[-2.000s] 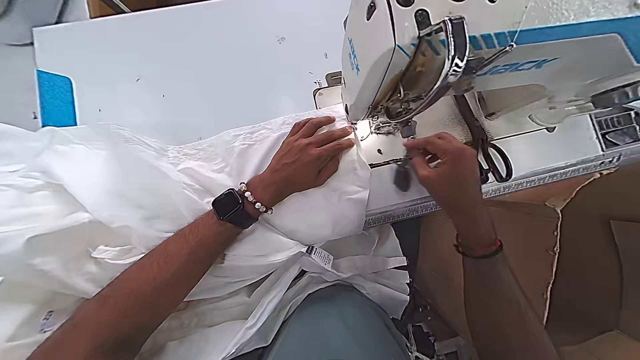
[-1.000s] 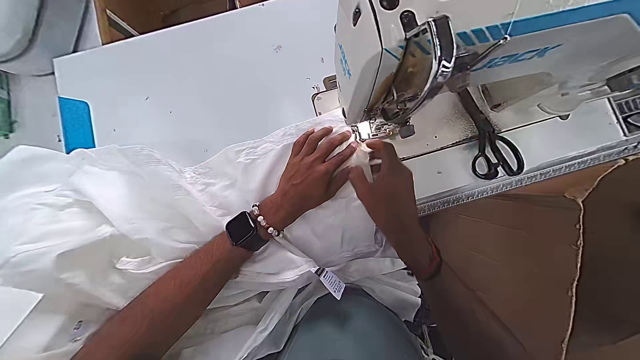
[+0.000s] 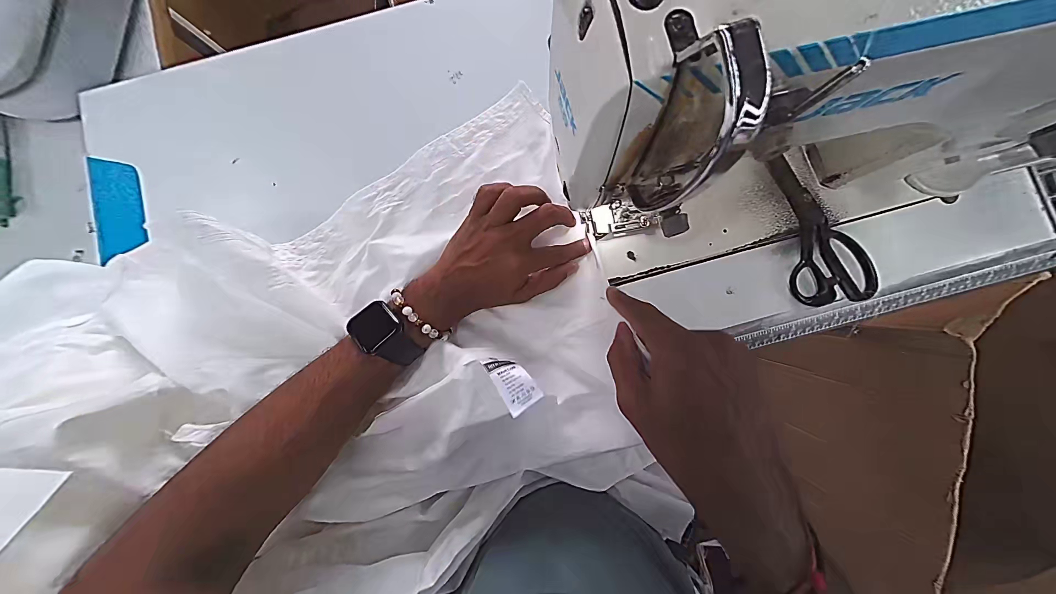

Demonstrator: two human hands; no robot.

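White fabric (image 3: pixel 462 388) with a sewn-in label (image 3: pixel 513 386) spreads over the sewing table and my lap. Its right edge runs beside the lit presser foot (image 3: pixel 606 221) of a Jack sewing machine (image 3: pixel 709 99). My left hand (image 3: pixel 503 247) lies on the fabric, fingers spread, fingertips just left of the foot. My right hand (image 3: pixel 668 355) is at the fabric's right edge, nearer my body, with the index finger extended towards the edge. Whether that hand pinches the cloth cannot be made out.
Black-handled scissors (image 3: pixel 833 264) lie on the machine bed, right of the foot. A measuring tape strip (image 3: pixel 899 305) runs along the table's front edge. Brown cardboard (image 3: pixel 858 429) is below it at the right. A white tabletop (image 3: pixel 313 132) extends behind the fabric.
My right hand has moved from beside the presser foot towards my body along the fabric edge. More of the fabric now lies behind my left hand, its corner beside the machine head.
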